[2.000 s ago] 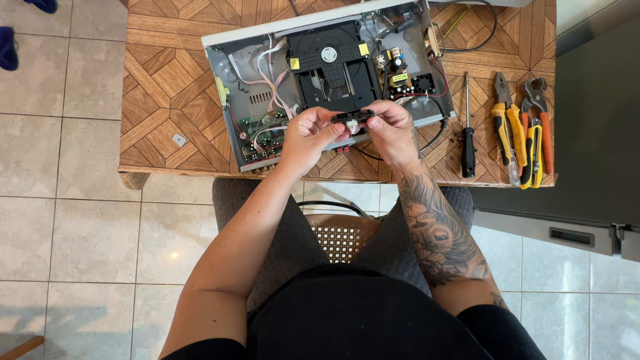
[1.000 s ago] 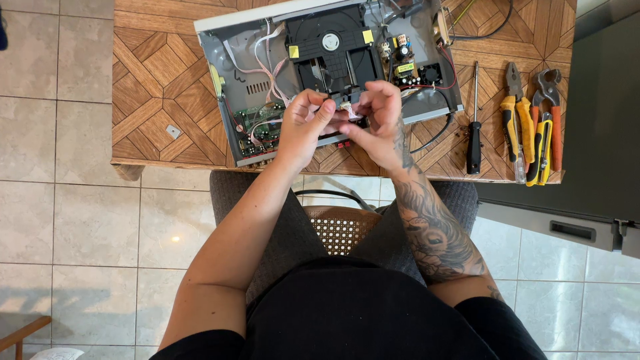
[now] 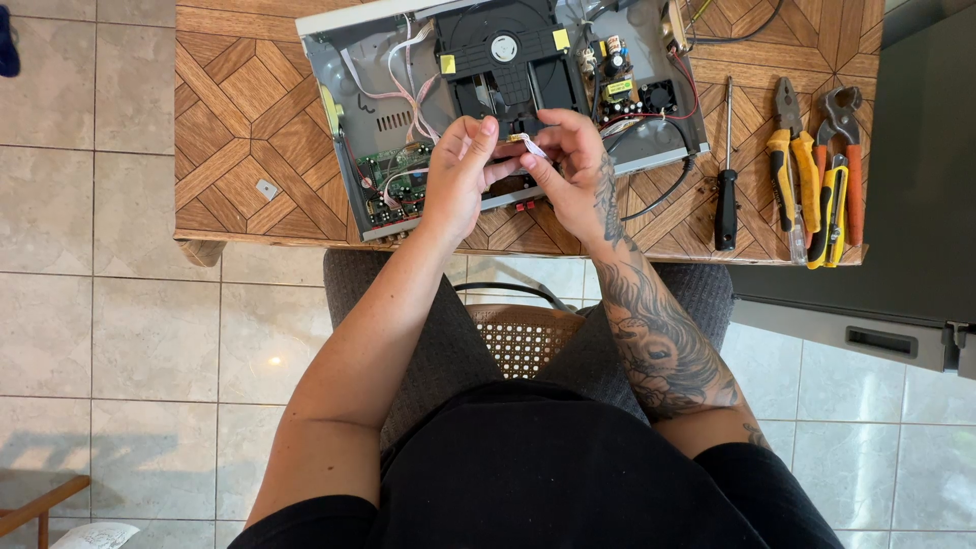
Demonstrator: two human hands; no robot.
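A disc player's open metal chassis [image 3: 652, 158] lies on the table, its black disc drive [image 3: 499, 57] at the centre. Over the chassis's near edge, my left hand [image 3: 461, 168] grips a small part mostly hidden by the fingers. My right hand [image 3: 572, 171] pinches a white ribbon cable [image 3: 535, 146] that runs to this part, between thumb and fingers. A green circuit board [image 3: 381, 171] sits at the chassis's left, with pale ribbon cables [image 3: 412, 95] above it. On the right are a power supply board [image 3: 616, 88] and a small black fan [image 3: 657, 97].
Right of the chassis on the wood-patterned table [image 3: 252, 137] lie a screwdriver [image 3: 727, 198], combination pliers [image 3: 793, 152], a yellow utility knife [image 3: 833, 217] and orange-handled pincers [image 3: 854, 168]. A small metal plate [image 3: 266, 190] lies at left. A black cable [image 3: 663, 194] curves past the chassis's near edge.
The dark part held up between both hands two seconds ago is now mostly hidden by my left fingers. My right hand has shifted its hold to the white cable.
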